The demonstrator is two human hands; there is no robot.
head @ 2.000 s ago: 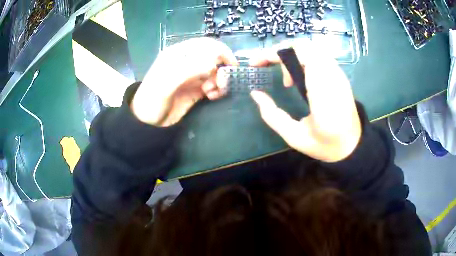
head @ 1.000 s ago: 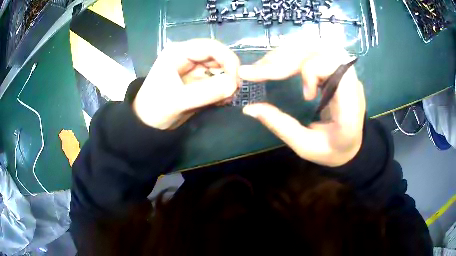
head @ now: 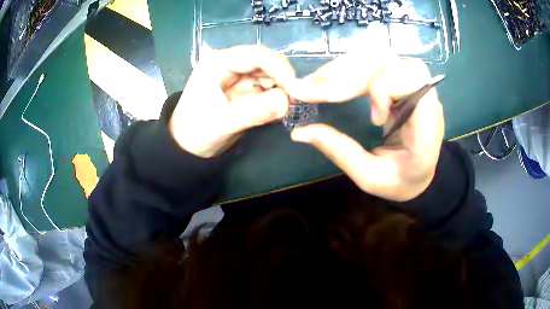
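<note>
My left hand point(head: 232, 102) has its thumb and fingers pinched together; a small piece shows between them, too small and washed out to make out. A small sheet with a grid of tiny dark pieces point(head: 301, 114) lies by the left fingertips and over my right thumb tip. My right hand point(head: 386, 127) is spread in a C shape, its index fingertip touching the left fingers and its thumb at the sheet's lower edge. Dark tweezers point(head: 407, 111) lie tilted across the right palm, held by the curled fingers, their bright tip pointing up right.
A clear plastic tray point(head: 445, 36) holds many loose small dark modules point(head: 344, 12) beyond the hands. A tray of gold-and-black parts point(head: 520, 18) is at the upper right. Hazard tape point(head: 123, 63), a white cable point(head: 49, 157) and an orange-tan scrap point(head: 85, 175) are at left.
My left hand has closed into a pinch and my right fingers have come against it. The tweezers have turned in my right hand, tip now up right. Less of the sheet shows.
</note>
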